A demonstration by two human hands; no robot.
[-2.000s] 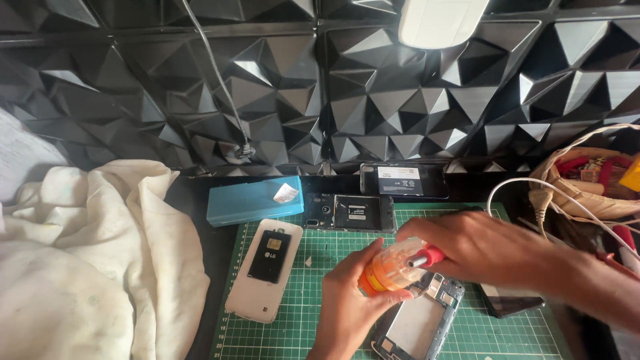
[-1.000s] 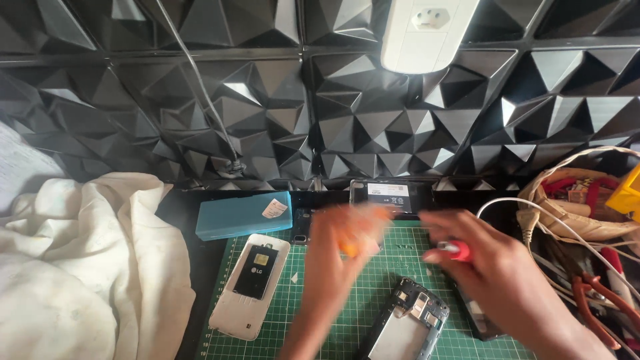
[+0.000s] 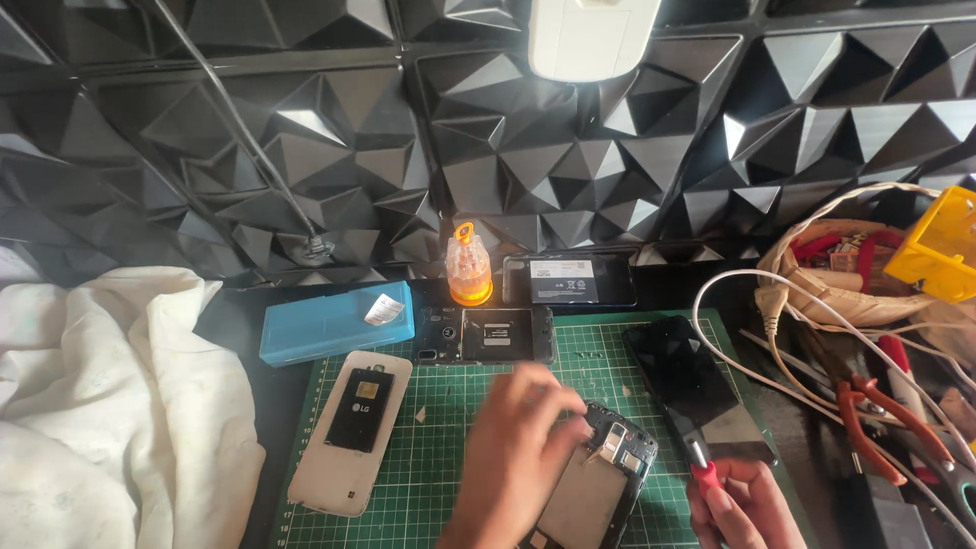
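Observation:
My left hand [image 3: 518, 450], blurred, is at the upper left edge of an opened smartphone frame [image 3: 591, 488] on the green cutting mat [image 3: 435, 488]; whether its fingers pinch anything is hidden. At the lower right, my right hand [image 3: 743, 503] holds a screwdriver handle [image 3: 706, 474], red with a metal end, over a dark smartphone [image 3: 701, 389]. Left of my left hand lie a white phone back cover [image 3: 324, 480] and, on it, a black LG battery [image 3: 361, 410]. A clear and orange bit container [image 3: 469, 271] stands behind an opened dark phone body [image 3: 496, 335].
A blue plastic case [image 3: 335, 324] and a white cloth [image 3: 114, 412] are at the left. Behind the mat lies a phone part with a labelled battery [image 3: 563, 280]. At the right are a wicker basket [image 3: 839, 263], a white cable [image 3: 770, 278] and orange-handled pliers [image 3: 892, 427].
The bit container, between my hands two seconds ago, now stands upright by the wall. My left hand has come back to the opened phone frame. The red screwdriver remains in my right hand.

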